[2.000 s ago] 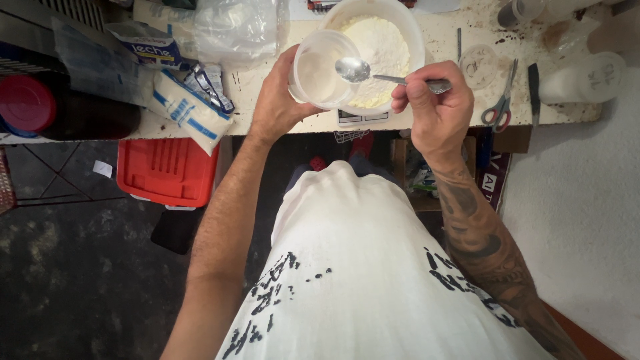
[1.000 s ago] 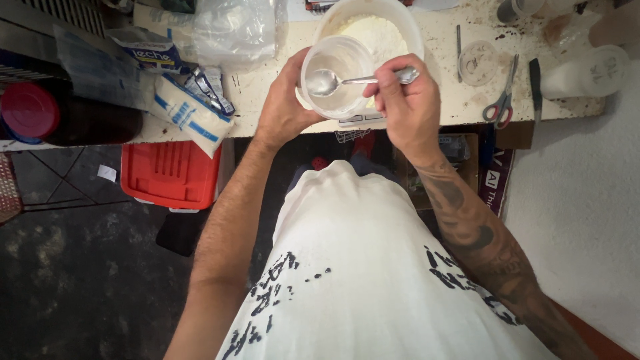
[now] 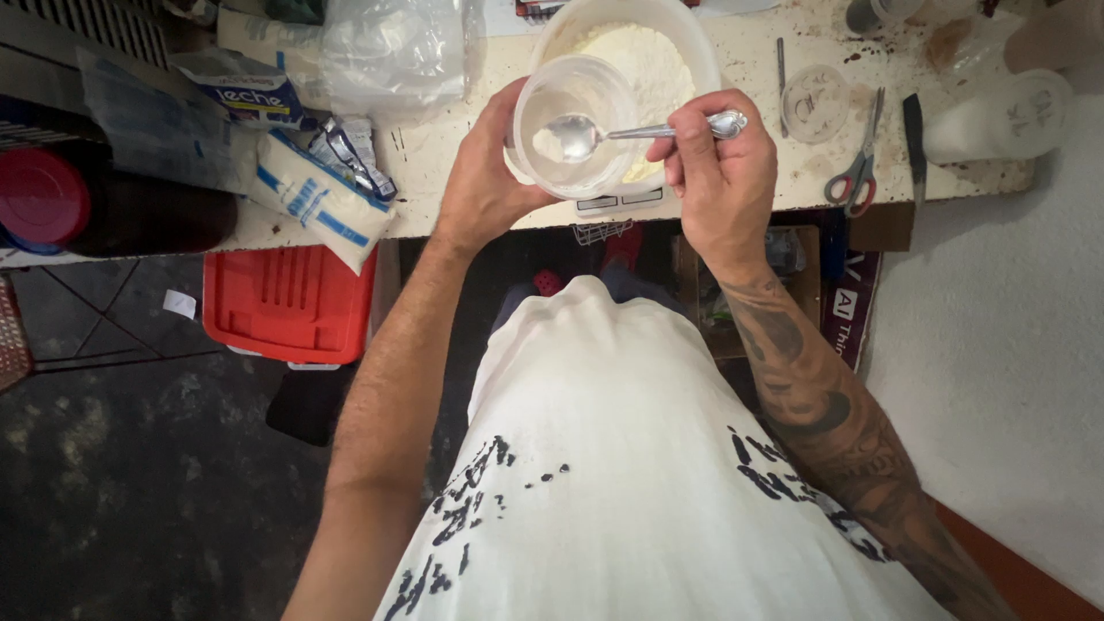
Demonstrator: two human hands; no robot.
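My left hand (image 3: 487, 168) holds a translucent plastic cup (image 3: 619, 95) by its left side, tilted so its inside shows. In my right hand (image 3: 724, 164) is a metal spoon (image 3: 642, 133), gripped by the handle, its bowl in or over the mouth of the cup. A little pale powder shows at the spoon's bowl; how much the cup holds I cannot tell. Behind and partly under the cup stands a white plastic bowl (image 3: 709, 52) of pale yellowish-white powder. Below the bowl, the front of what looks like a kitchen scale (image 3: 619, 202) shows at the table's edge.
Scissors (image 3: 854, 177), a black-handled tool (image 3: 914, 142), a round plastic lid (image 3: 814, 103) and a white-filled container (image 3: 992, 121) lie at right. Left are a powder bag (image 3: 323, 203), clear plastic bags (image 3: 392, 52) and a red-lidded dark jar (image 3: 43, 197). Below, a red-lidded bin (image 3: 289, 302) stands on the floor.
Two seconds ago the spoon was near the cup's right rim, over the bowl; it has moved left to the cup's mouth with my right hand. Both hands keep their hold.
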